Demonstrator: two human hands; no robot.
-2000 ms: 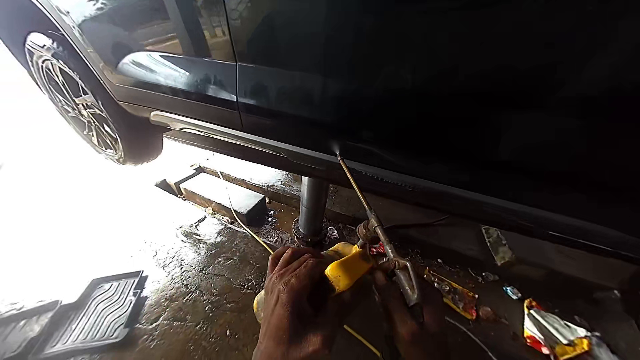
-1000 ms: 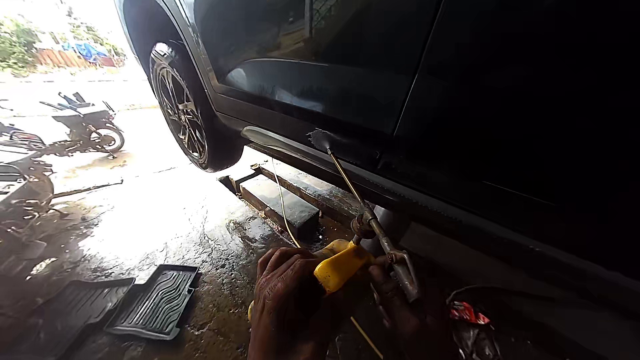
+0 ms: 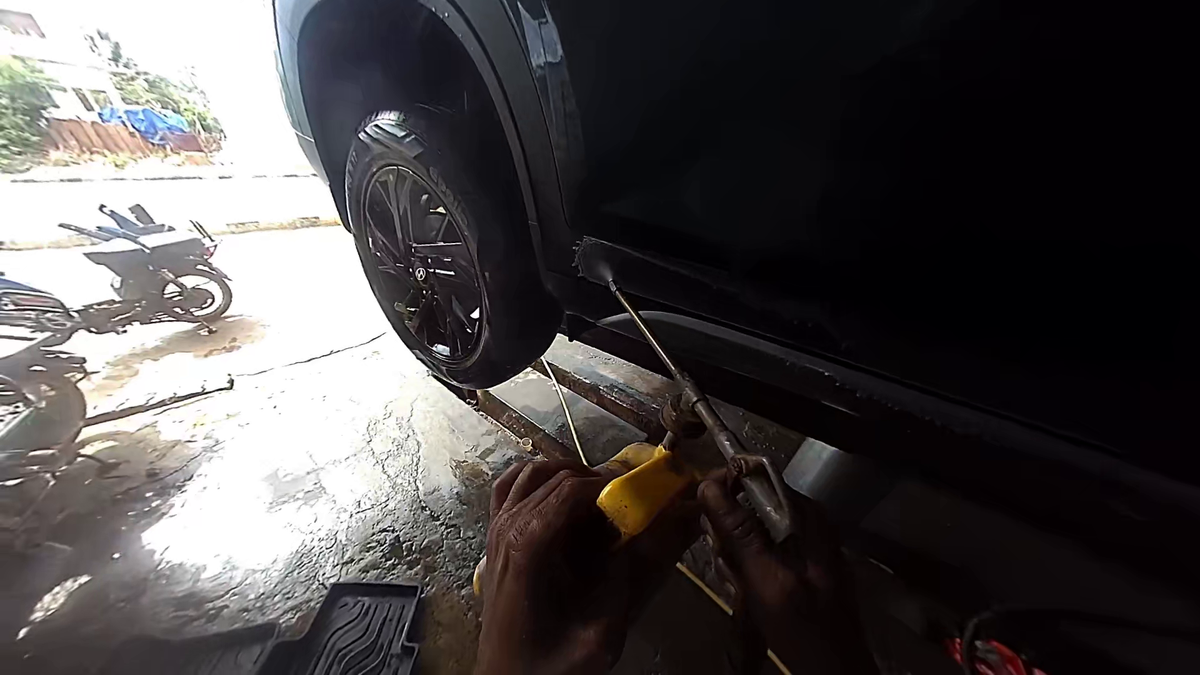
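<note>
My left hand (image 3: 553, 553) is closed around the yellow handle (image 3: 642, 492) of a metal spray gun. My right hand (image 3: 769, 562) grips the rear of the gun by its metal body and lever. The thin spray lance (image 3: 652, 342) points up and left, its tip close to the lower side of a dark car (image 3: 750, 159). A fine spray spreads on the panel just behind the front wheel (image 3: 427, 262). Part of each hand's fingers is hidden in shadow or behind the gun.
The car stands raised over steel lift beams (image 3: 525, 422). A pale hose (image 3: 565, 412) runs on the wet floor. A black floor mat (image 3: 352, 628) lies at the lower left. Parked motorcycles (image 3: 159, 262) stand at the left. A red object (image 3: 994, 656) is at the lower right.
The view has swung left towards the front wheel. The spray tip has moved along the car's lower side, from the door area to just behind the wheel. Both hands keep hold of the gun.
</note>
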